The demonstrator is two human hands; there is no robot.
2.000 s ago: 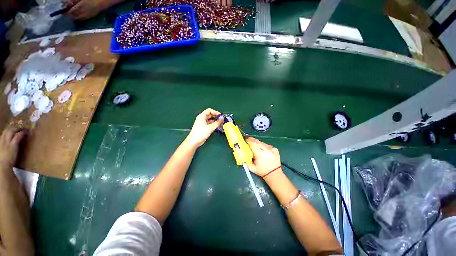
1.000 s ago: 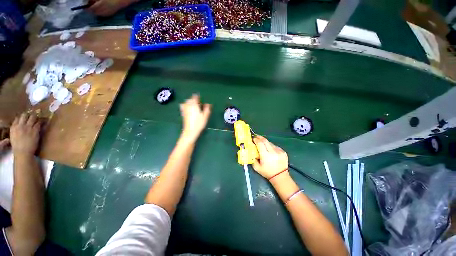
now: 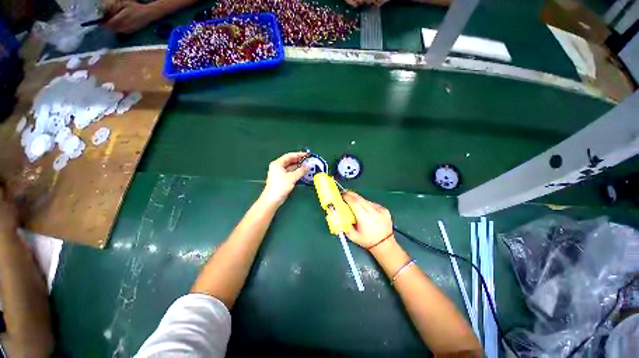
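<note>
My left hand (image 3: 284, 176) pinches the left edge of a round black-ringed white unit (image 3: 311, 168) low over the green bench. My right hand (image 3: 368, 218) grips a yellow hot glue gun (image 3: 333, 203), its nozzle at that unit's face. A whitish glue stick (image 3: 352, 262) sticks out of the gun's back end. A second round unit (image 3: 348, 166) lies close to the right of the held one, and a third (image 3: 446, 176) lies further right. The nozzle tip is too small to tell whether it touches.
White discs (image 3: 63, 115) lie on a brown board (image 3: 133, 133) at left. A blue tray (image 3: 224, 68) of small parts stands beyond. A pale metal upright (image 3: 553, 157), spare glue sticks (image 3: 483, 280), the gun's black cord and a plastic bag (image 3: 567, 280) are at right. Other people's arms show at the edges.
One second ago my left hand was blurred and empty; it now holds a round unit. The gun stays in my right hand, its nozzle now at that unit. The view has shifted slightly.
</note>
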